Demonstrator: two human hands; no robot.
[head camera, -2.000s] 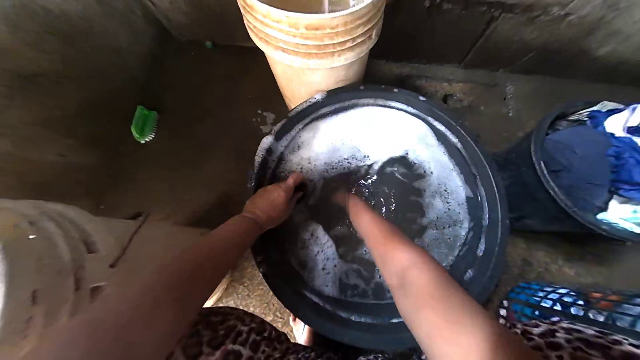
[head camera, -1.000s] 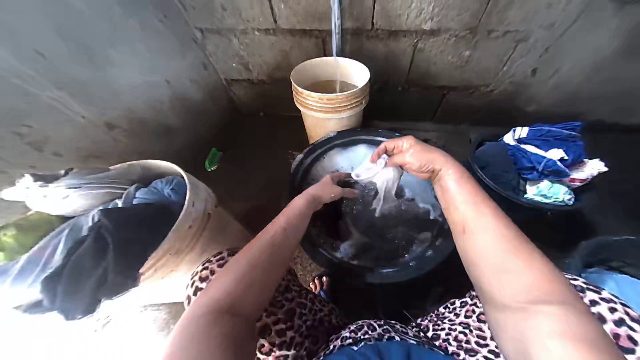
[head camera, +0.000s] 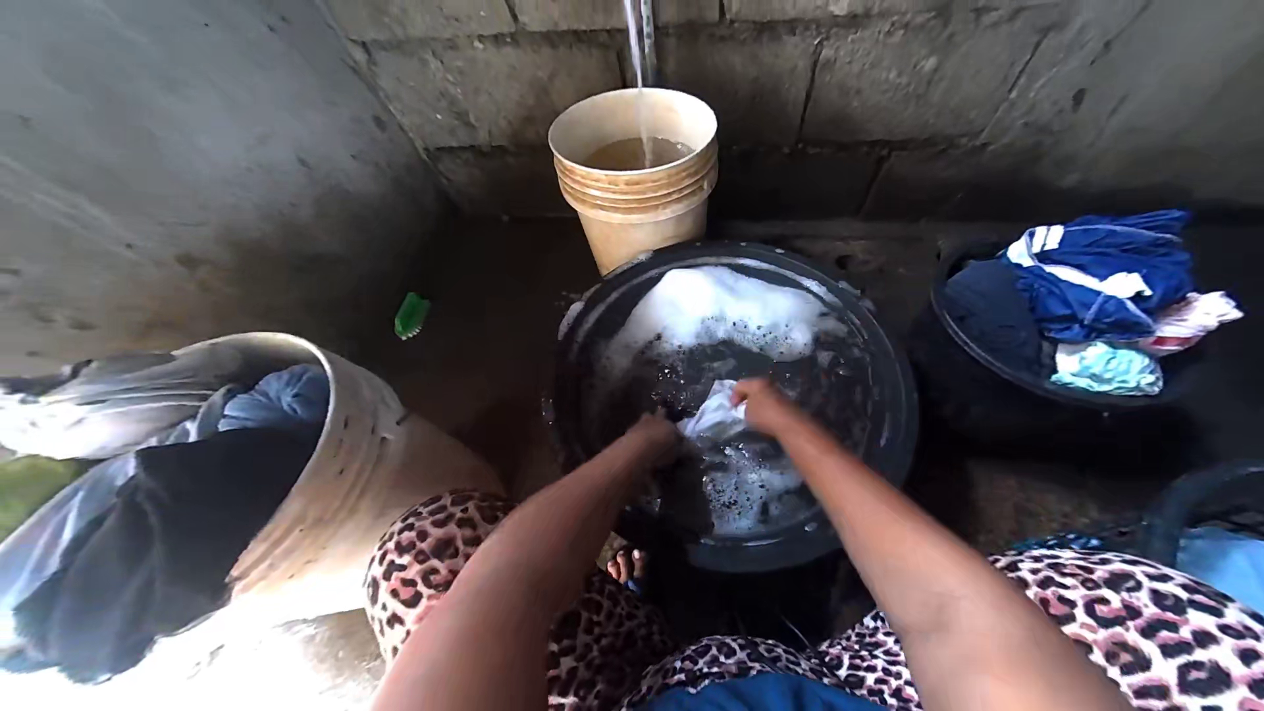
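A round black plastic basin (head camera: 894, 395) holds dark water with white suds (head camera: 721, 304). Over its middle, a small white cloth (head camera: 717, 413) stretches between my two hands. My right hand (head camera: 762, 403) grips the cloth's right side. At its left edge is my left hand (head camera: 656, 434), low at the water, its fingers partly hidden; it appears to pinch the cloth.
Water falls into a stained white bucket (head camera: 632, 197) behind the basin. A large pail (head camera: 365, 464) with dark and grey clothes stands left, a green brush (head camera: 412, 315) lies on the floor, and a black tub (head camera: 948, 326) of clothes sits right.
The white cloth, held up above the basin one second ago, is now down at the water. Two seconds ago no cloth showed in my hands. The view has shifted.
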